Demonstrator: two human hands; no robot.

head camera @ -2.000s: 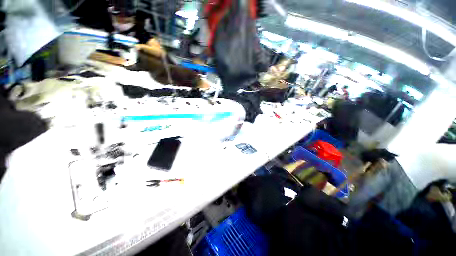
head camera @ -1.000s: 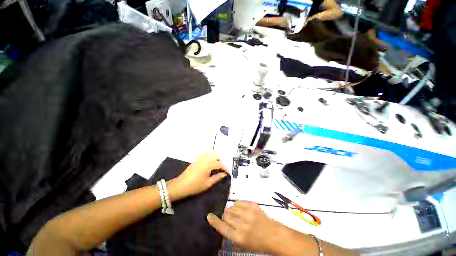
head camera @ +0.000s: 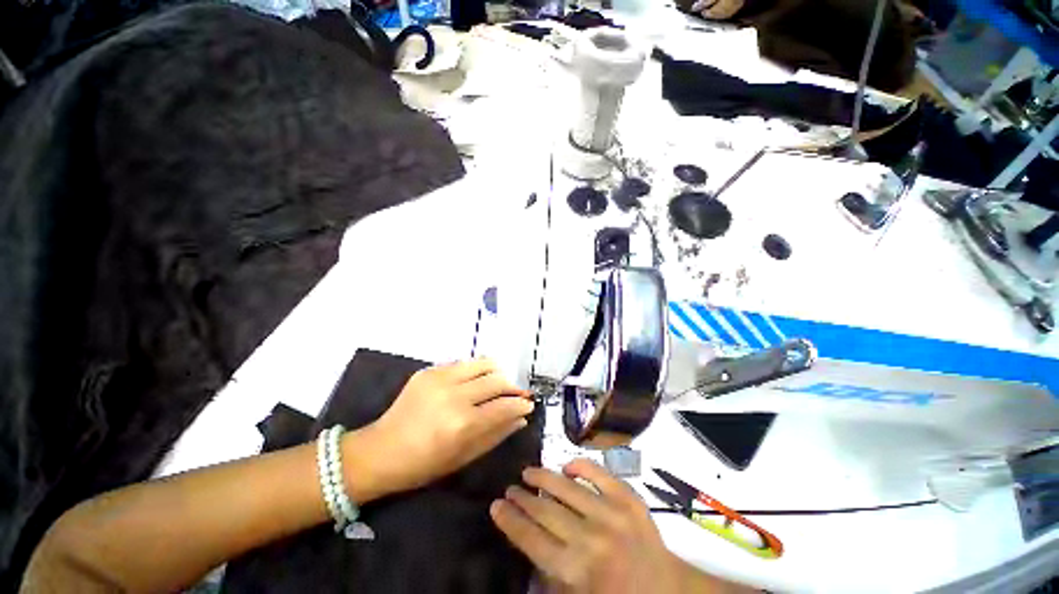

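A dark garment panel [head camera: 401,499] lies flat on the white machine bed, its right edge at the needle area. My left hand [head camera: 447,420], with a beaded bracelet, rests on the panel, fingertips close to the presser foot [head camera: 544,389]. My right hand [head camera: 586,522] lies on the panel's right edge, fingers spread and pressing down. The needle is too small to tell. The shiny dark take-up lever cover [head camera: 627,354] stands just right of my left fingertips.
Thread snips [head camera: 718,511] lie right of my right hand. A phone [head camera: 729,435] lies partly under the sewing machine head [head camera: 859,400]. A large dark fabric pile [head camera: 221,209] covers the left. A white thread post [head camera: 602,99] stands behind. Dark cloth lies at the back.
The view has come closer to the machine since a second ago. My left fingertips are nearer the presser foot. My right hand has moved onto the panel's edge. Two seconds ago neither hand showed.
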